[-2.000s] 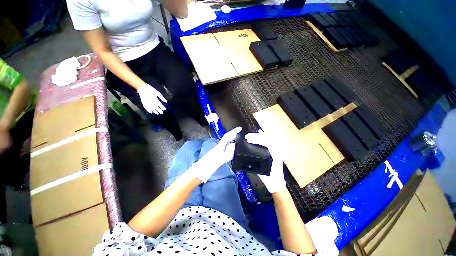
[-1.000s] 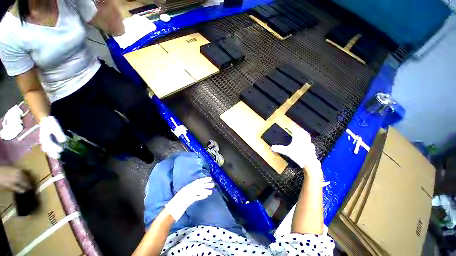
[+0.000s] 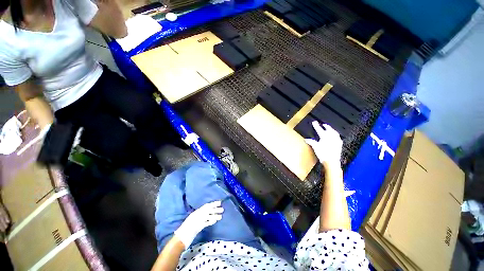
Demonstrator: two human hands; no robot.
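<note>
Black plastic housings [image 3: 302, 87] lie side by side in two rows on a cardboard sheet [image 3: 278, 140], with a narrow cardboard strip [image 3: 310, 106] between the rows. My gloved right hand [image 3: 327, 144] is at the near end of the right row. Its thumb and fingers are at the nearest housing [image 3: 306, 127], which the hand partly covers; I cannot tell if it grips it. The near part of the sheet is bare. My gloved left hand [image 3: 201, 222] rests empty on my thigh, fingers loosely apart.
The mesh conveyor [image 3: 228, 111] has blue-wrapped rails [image 3: 204, 151] and more cardboard with housings. At left, a person's gloved hand holds a black housing [image 3: 57, 144] over the taped bench. Spare cardboard [image 3: 424, 196] leans at right.
Since one second ago, the housing under my right hand has moved from the bare cardboard up against the row. My left hand stays on my thigh. The other person's hand now holds a housing.
</note>
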